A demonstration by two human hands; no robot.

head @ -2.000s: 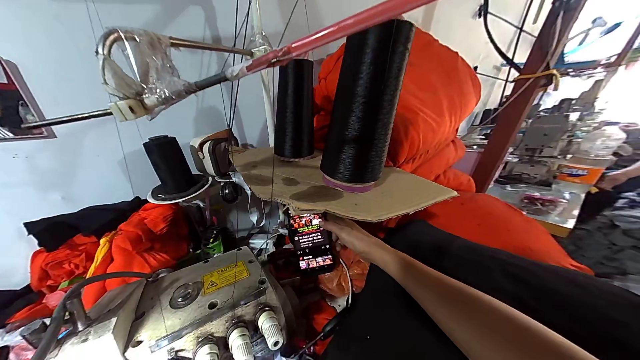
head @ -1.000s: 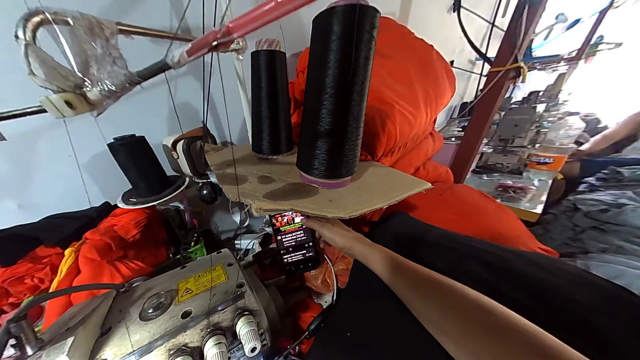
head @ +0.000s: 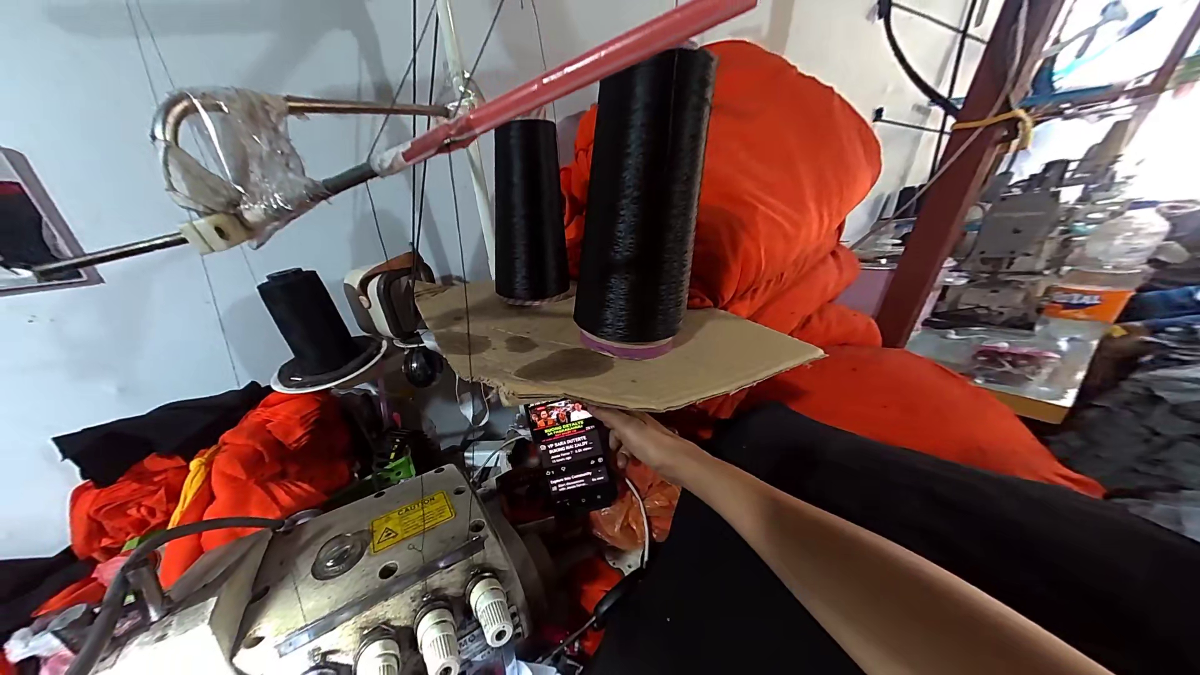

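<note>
My right hand (head: 645, 439) reaches in from the lower right, its fingers at the upper right edge of a lit smartphone (head: 569, 455) just under a cardboard sheet (head: 722, 356). Whether the fingers grip the phone or only touch it is hard to tell, since the cardboard and the phone hide part of them. A white cable (head: 643, 520) hangs beside the phone. On the cardboard stand a large cone of black thread (head: 647, 197) and a smaller black cone (head: 531, 211). My left hand is out of the frame.
An industrial sewing machine head (head: 375, 562) with white tension knobs fills the lower left. A third black thread cone (head: 309, 319) stands beyond it. A red-wrapped rod (head: 581, 75) crosses above. Orange fabric (head: 787, 178) is piled behind the cones; black fabric (head: 900, 506) lies at right. Threads hang down.
The view has shifted somewhat. A person's arm at the far right edge, seen one second ago, is out of view. My right hand stays by the phone.
</note>
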